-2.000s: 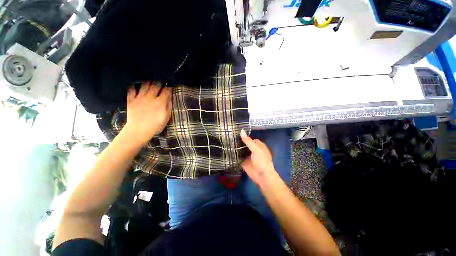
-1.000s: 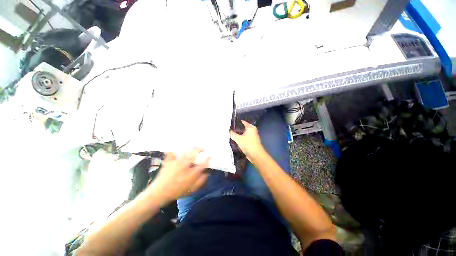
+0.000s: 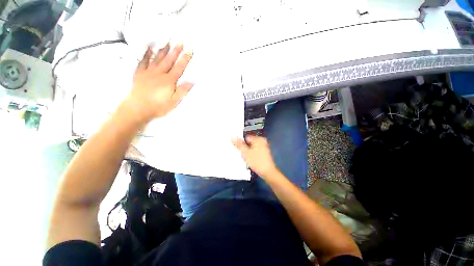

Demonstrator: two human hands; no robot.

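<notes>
The white quilted lining [image 3: 202, 119] lies over the machine table's left part and hangs over my lap, with dark stitch lines at its left. My left hand [image 3: 158, 83] lies flat on the lining with its fingers spread. My right hand [image 3: 255, 153] pinches the lining's right edge near its lower corner, above my thigh. A thin dark edge shows along the right side of the lining. The plaid side is not visible on this piece. The needle area is out of the picture.
A measuring tape [image 3: 358, 71] runs along the table's front edge. A grey round wheel [image 3: 13, 74] is at the far left. Dark garments [image 3: 410, 182] are heaped at the lower right, and more dark cloth [image 3: 150, 200] lies below left.
The plaid and black side showed first; now the white lining faces up. My left hand has moved from the lining's lower edge up onto its middle. My right hand stays at the right edge.
</notes>
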